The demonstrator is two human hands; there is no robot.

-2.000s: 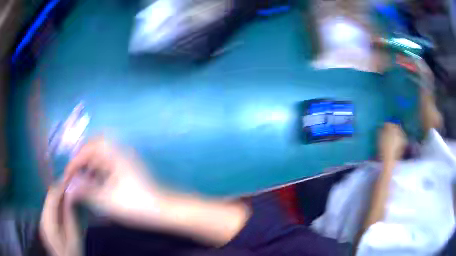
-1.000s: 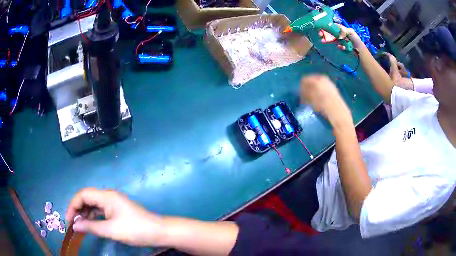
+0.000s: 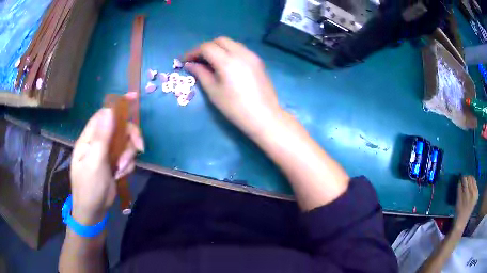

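My left hand (image 3: 95, 154), with a blue wristband, is closed around a brown strap (image 3: 120, 125). The strap's upper end stands above the fingers and its lower end hangs past the bench edge with a pale button on it. My right hand (image 3: 232, 80) reaches over the bench with thumb and forefinger at a small pile of pale pink-white buttons (image 3: 179, 86). A button seems to be at its fingertips, but whether it is gripped cannot be told. Another brown strap (image 3: 136, 53) lies on the green bench left of the pile.
A carton (image 3: 60, 69) of brown straps and blue-clear plastic is at upper left. A metal screw feeder (image 3: 326, 26) is at top right. Two housings with blue cells (image 3: 424, 160) lie at right, near a neighbour's hand (image 3: 467, 196). A pale-lined carton (image 3: 448, 82) stands behind.
The view has swung left, bringing the strap carton and my left hand into sight. My right hand, earlier at a brown strap, is now at the button pile.
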